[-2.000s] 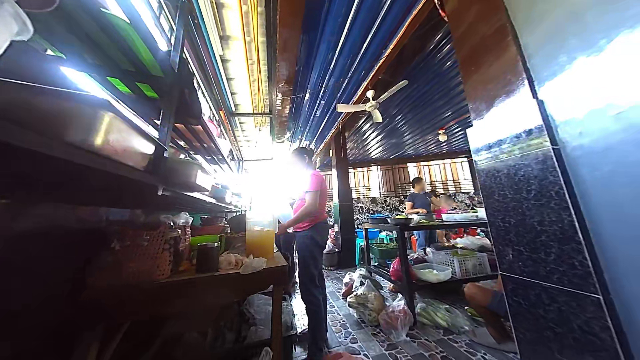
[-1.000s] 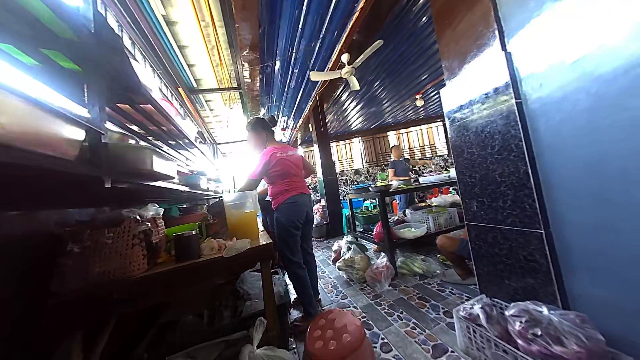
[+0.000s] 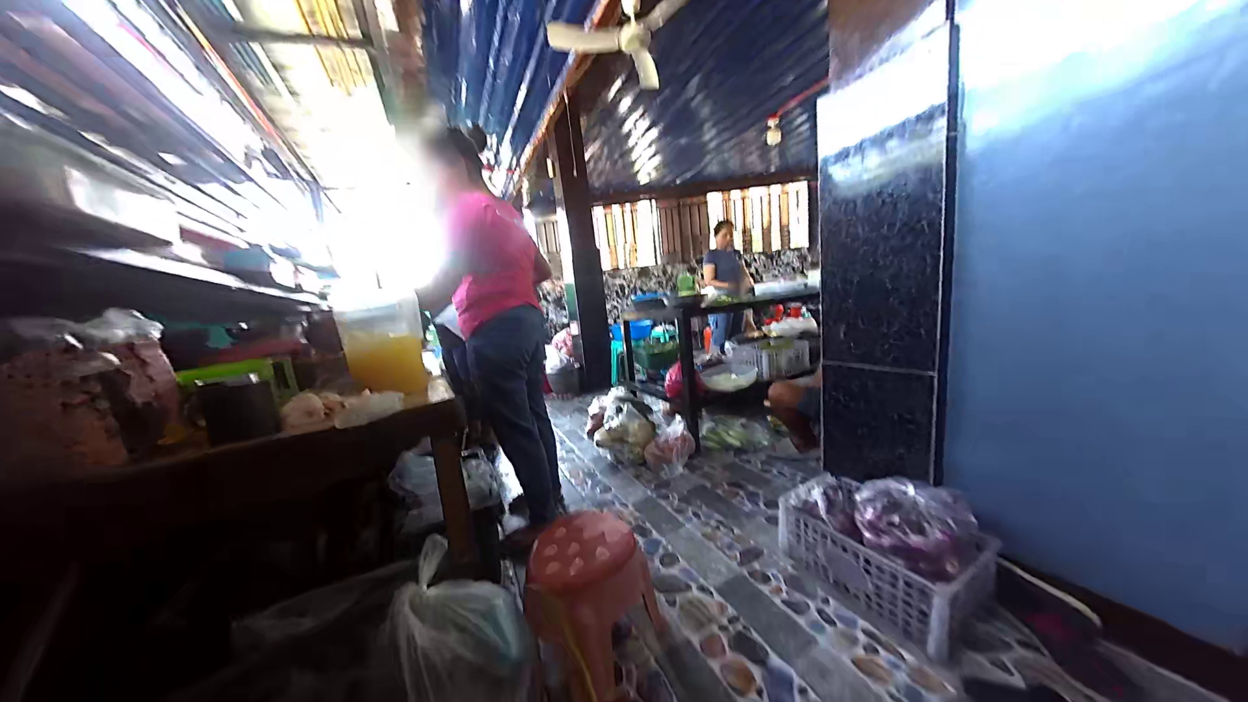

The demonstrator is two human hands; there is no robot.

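Neither my left hand nor my right hand shows in the head view. A red plastic stool (image 3: 583, 551) stands low at the centre, beside a knotted clear plastic bag (image 3: 458, 634). On the right, a white plastic crate (image 3: 868, 575) holds purple produce in clear bags (image 3: 916, 522). To the left, a wooden table (image 3: 453, 419) bears a clear container of yellow liquid (image 3: 385, 356), a dark pot (image 3: 237, 409) and a bright green plastic container (image 3: 278, 373). The left edge is dark and blurred.
A person in a pink shirt (image 3: 492, 263) stands by the table's far end. Farther back, another person (image 3: 723, 278) is behind a dark table (image 3: 687, 307). Bagged produce (image 3: 624, 429) lies on the pebble-patterned floor. A tiled pillar (image 3: 882, 292) and blue wall (image 3: 1092, 341) bound the right side.
The view has turned downward and to the right, bringing in the stool and the crate. The person in pink has turned away from the camera since the earliest frame.
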